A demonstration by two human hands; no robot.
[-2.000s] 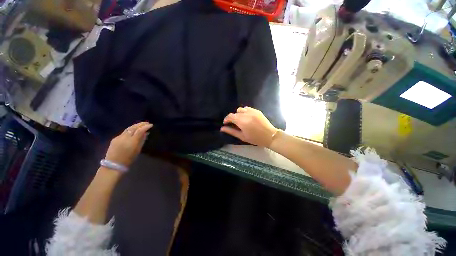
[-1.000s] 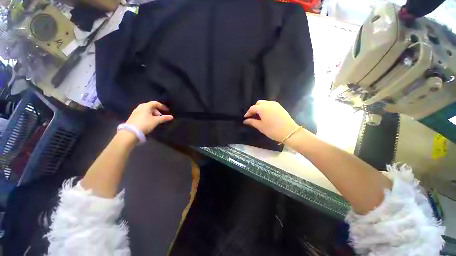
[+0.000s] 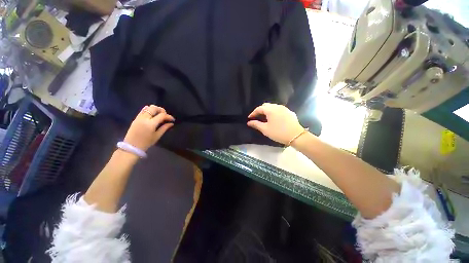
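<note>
A large dark garment [image 3: 205, 61] lies spread over the white table and hangs over its front edge. A folded band [image 3: 211, 119] runs across its lower part. My left hand [image 3: 149, 126] pinches the band at its left, with a pale bracelet on the wrist. My right hand [image 3: 273, 123] pinches the band at its right, with a thin yellow bracelet on the wrist. The band lies nearly straight between the two hands. The fingertips partly hide the cloth they grip.
The cream sewing machine [image 3: 396, 56] stands to the right, its needle area brightly lit. A black phone [image 3: 380, 138] lies beside it, snips [image 3: 445, 201] at far right. A blue-grey crate [image 3: 43, 149] is at left. The green table edge [image 3: 277, 180] runs below my right forearm.
Two seconds ago my hands were farther apart and the left was lower. They have since come closer along the band. Over the last second they have barely moved, and the view has shifted slightly.
</note>
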